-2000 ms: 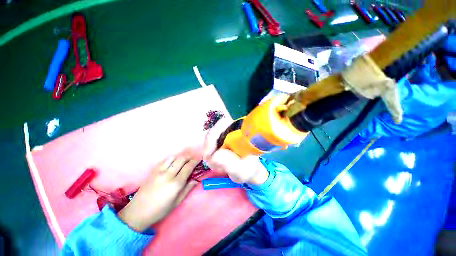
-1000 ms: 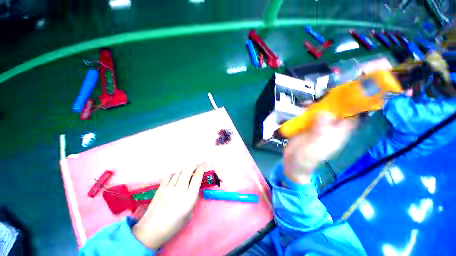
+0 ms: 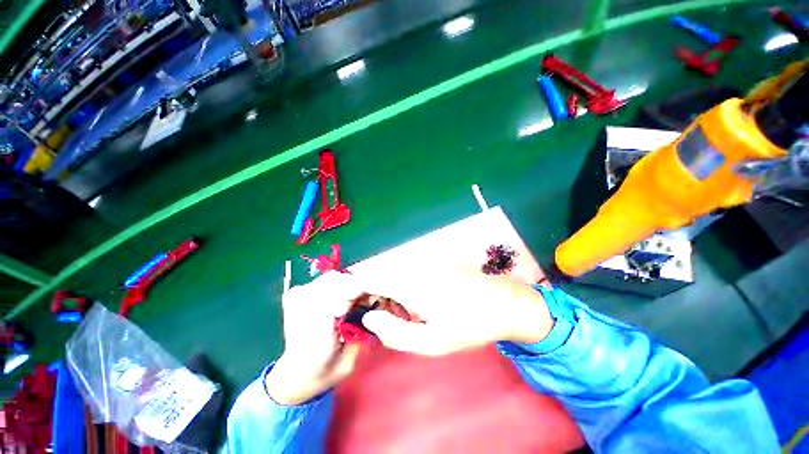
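Observation:
My left hand (image 3: 315, 332) and my right hand (image 3: 443, 315) meet above the near left part of the pink-red work mat (image 3: 461, 390). Both hold a red part (image 3: 357, 333) with a dark piece at it; the fingers hide most of it. A small red piece (image 3: 327, 259) shows just beyond my left hand. The blue cylinder from the mat is not visible now. The power screwdriver (image 3: 656, 191) hangs at the right, untouched, its tip over the screw feeder (image 3: 661, 266). A dark pile of screws (image 3: 499, 259) lies on the mat's far right part.
Red housings with blue cylinders lie beyond the mat (image 3: 333, 215), at the left (image 3: 168, 270) and at the far right (image 3: 585, 87). A clear plastic bag (image 3: 142, 381) with a white label lies at the lower left, beside a bin of red parts (image 3: 31, 408).
My right hand has let go of the screwdriver and joined my left hand at the red part, which has been lifted off the mat. The view has swung left.

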